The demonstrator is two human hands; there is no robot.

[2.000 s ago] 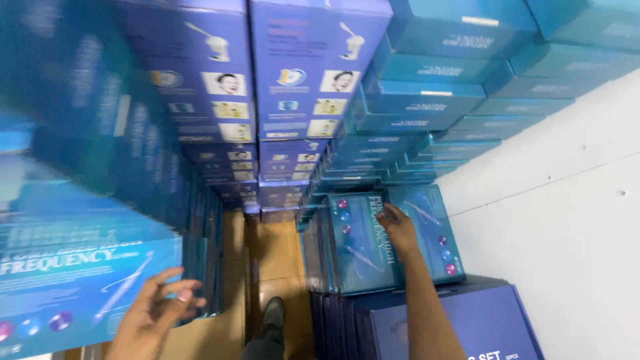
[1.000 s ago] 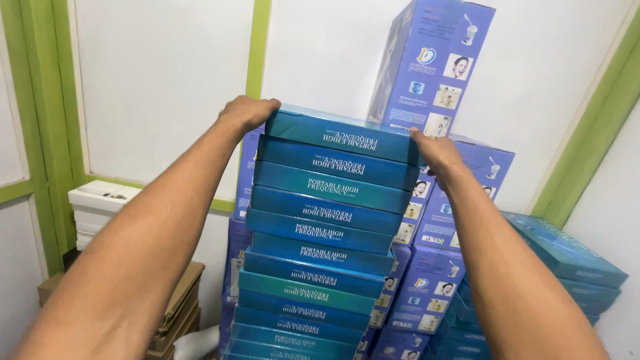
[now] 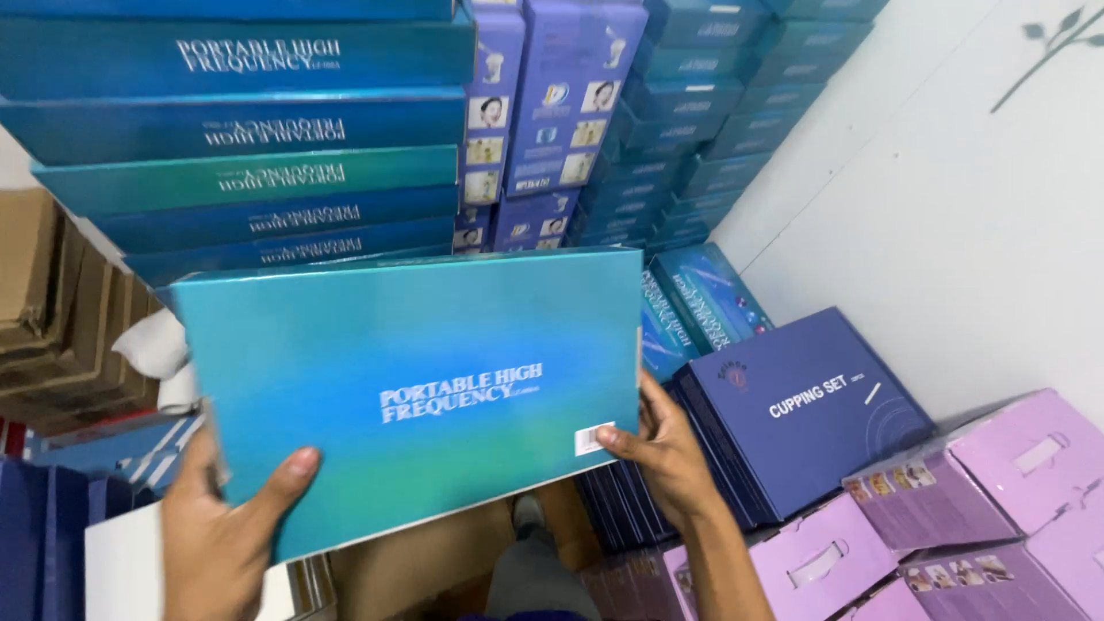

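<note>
A flat teal and blue cardboard box (image 3: pixel 414 345) marked "Portable High Frequency" is held up in both hands, tilted, with its printed face toward me. My left hand (image 3: pixel 233 509) grips its lower left corner, thumb on the face. At the lower right edge, my right hand (image 3: pixel 660 448) holds the box with its thumb beside a white label. Right behind it rises a tall stack of similar teal and blue boxes (image 3: pixel 259 129). My fingers behind the box are partly hidden.
Purple boxes (image 3: pixel 569 103) and more teal boxes (image 3: pixel 681 112) stand stacked behind. To the right are a dark blue cupping set box (image 3: pixel 802 414), pink handled cartons (image 3: pixel 828 552) and a white wall (image 3: pixel 931 198). Brown cartons (image 3: pixel 52 293) stand at the left.
One second ago both hands were on the top box of the tall stack; now they hold a box in front of that stack. The view has swung downward.
</note>
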